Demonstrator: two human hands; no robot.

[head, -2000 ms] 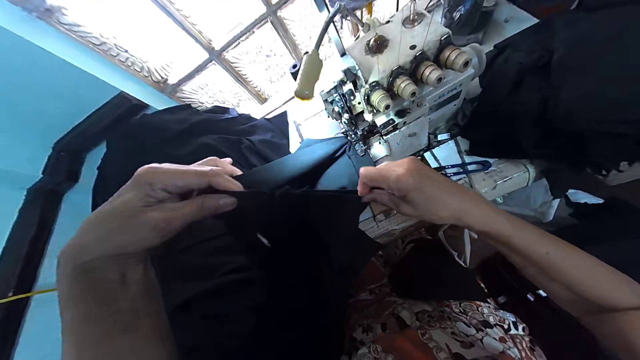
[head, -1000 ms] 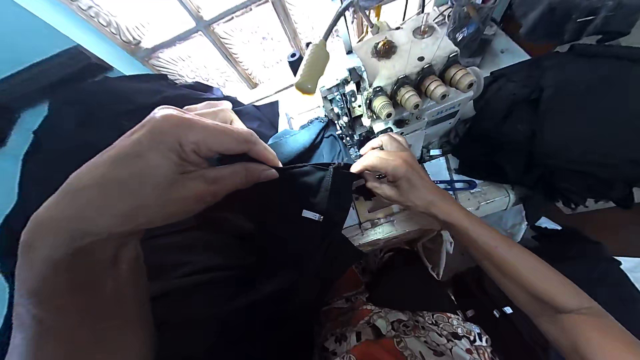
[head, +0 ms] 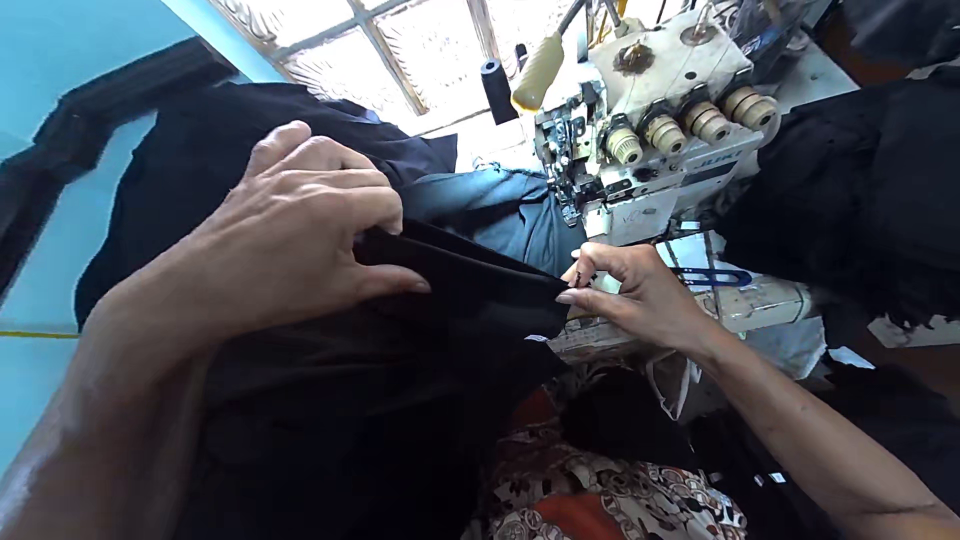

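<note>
Black fabric (head: 480, 300) is stretched between my two hands, its upper edge running down to the right. My left hand (head: 307, 217) grips that edge between thumb and fingers, at the left of centre. At the other end, the thumb and fingertips of my right hand (head: 630, 292) pinch the corner. A small white tag (head: 536, 338) lies on the cloth near the right hand. Just beyond my right hand stands a Juki overlock sewing machine (head: 675, 142), with bluish lit fabric (head: 495, 202) lying against its needle area.
Blue-handled thread snips or scissors (head: 712, 277) lie right of my right hand. A lamp with a cream head (head: 538, 71) hangs by the machine, near a dark thread cone (head: 497, 90). Dark cloth is heaped at the left (head: 195, 165) and at the right (head: 862, 187). A window is behind.
My left hand has opened its grip wider, with the fingers raised and spread from the thumb. My hands are farther apart than one second ago, and more of the black fabric's edge shows between them.
</note>
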